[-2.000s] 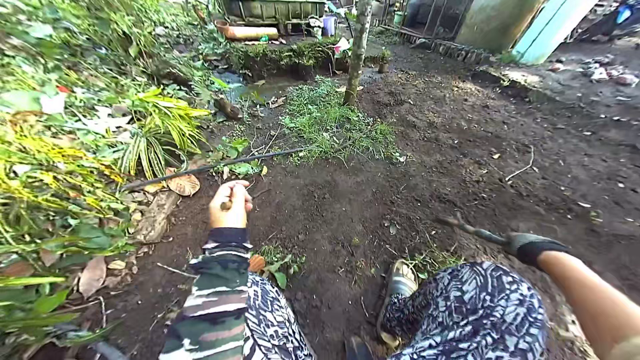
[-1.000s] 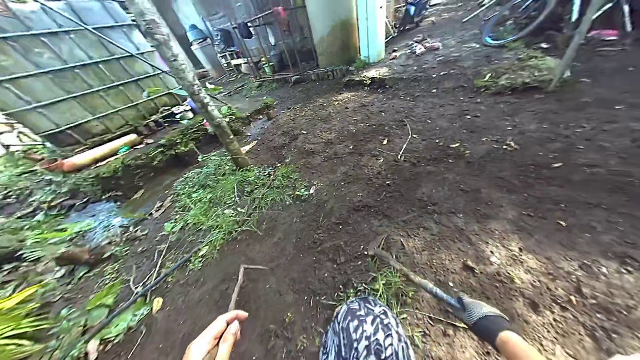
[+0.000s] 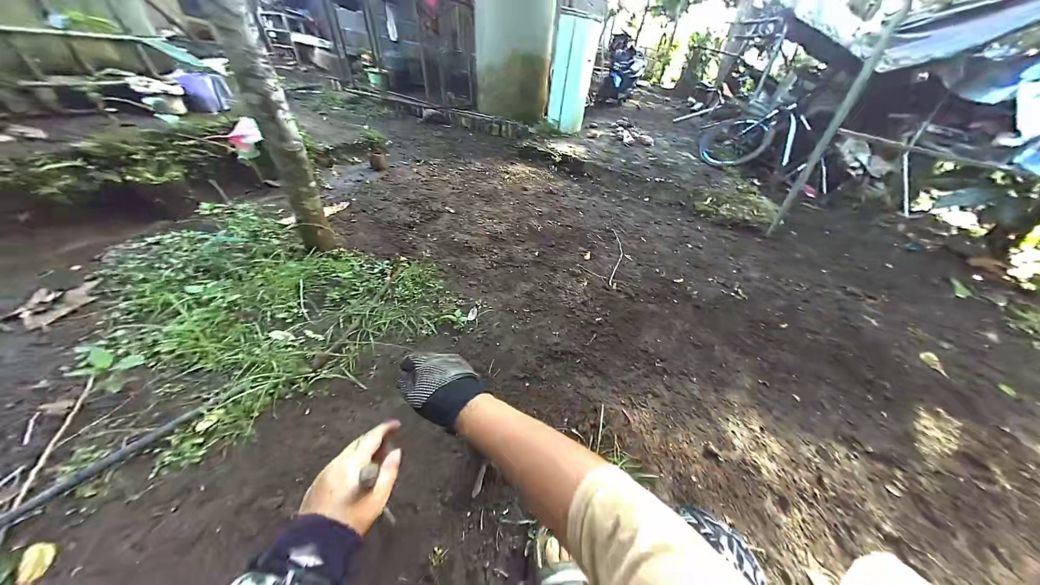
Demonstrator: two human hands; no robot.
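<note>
My left hand (image 3: 353,479), bare below a dark cuff, is closed round a thin stick (image 3: 368,476) whose blunt end shows between thumb and fingers. Ahead of it and to its right is my right hand (image 3: 439,386), in a grey dotted glove with a dark cuff, closed like a fist at the edge of a green grass patch (image 3: 268,301). It grips a long-handled hooked hand tool; its handle is hidden by the glove, and a thin brown length (image 3: 337,345), seemingly the tool, runs blurred into the grass. Dark bare soil (image 3: 520,309) lies under both hands.
A slender tree trunk (image 3: 284,138) rises from the grass. A black hose (image 3: 122,455) lies at the left. A twig (image 3: 617,258) lies on the soil ahead. Farther off are a concrete pillar (image 3: 512,65), a bicycle (image 3: 743,138) and a leaning pole (image 3: 841,118). My foot (image 3: 556,556) shows at the bottom.
My gloved right hand has swung from the right across to the grass patch, beside my left hand. The stick in my left hand points differently. The view has turned.
</note>
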